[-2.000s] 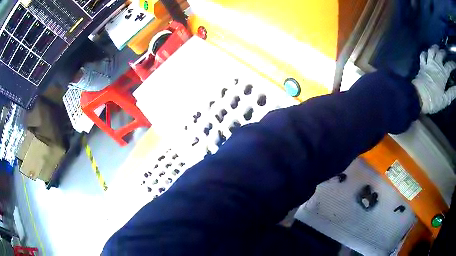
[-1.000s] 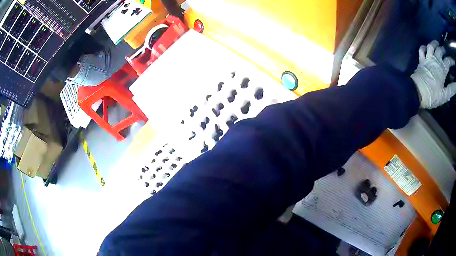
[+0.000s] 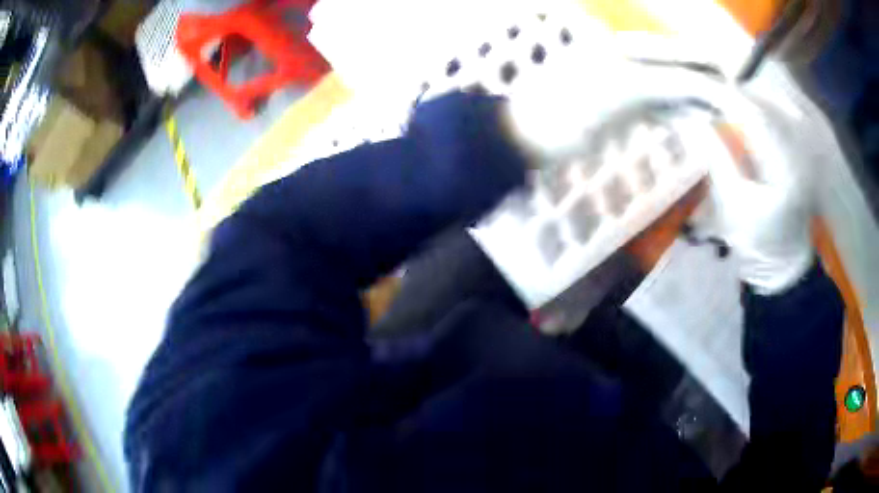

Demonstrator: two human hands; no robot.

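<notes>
A white foam tray with rows of pockets is tilted in front of me, blurred by motion. Greyish shapes show in its pockets; I cannot tell if they are parts. My left hand, in a white glove, is on its far left edge. My right hand, also gloved, is at its right end. Both hands appear to grip the tray, but the fingers are blurred. A second white tray with dark parts lies behind, partly hidden by my left arm.
A paper sheet lies below my right hand, with small black pieces at its top. A green button is on the orange rail at the right. A red stool and cardboard boxes stand at the left.
My left hand has come back from the dark area at far right. My right hand and arm have come into view. A foam tray now shows between the hands. The view has shifted.
</notes>
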